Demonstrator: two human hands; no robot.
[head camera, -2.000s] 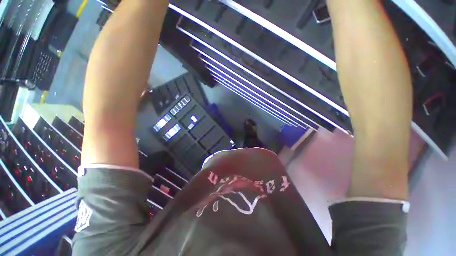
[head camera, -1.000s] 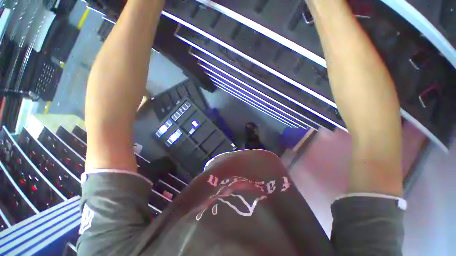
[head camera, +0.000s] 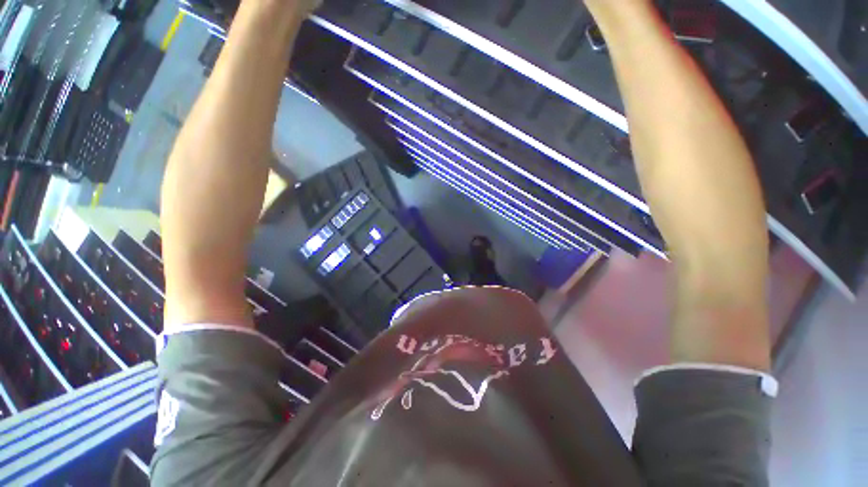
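Both my forearms reach up over the rack shelf (head camera: 533, 57) and run out at the top edge of the picture. My left hand is cut off by the top edge; only the area near the wrist shows. My right hand is also beyond the top edge. What either hand holds is hidden. Small dark electronic units with pale or red edges lie on the shelf to the right of my right forearm, one of them here (head camera: 818, 189). Another unit (head camera: 596, 37) lies just left of that forearm, partly cut by it.
A dark compartment tray (head camera: 395, 271) with rows of pale-edged units in some pockets is low in the centre. More shelves (head camera: 71, 304) with tiny red lights stand at the lower left. A shoe (head camera: 483, 255) shows on the floor beside the tray.
Both forearms have shifted slightly left since the first frame, the right one more. More units show beside the right forearm. The view has moved a little.
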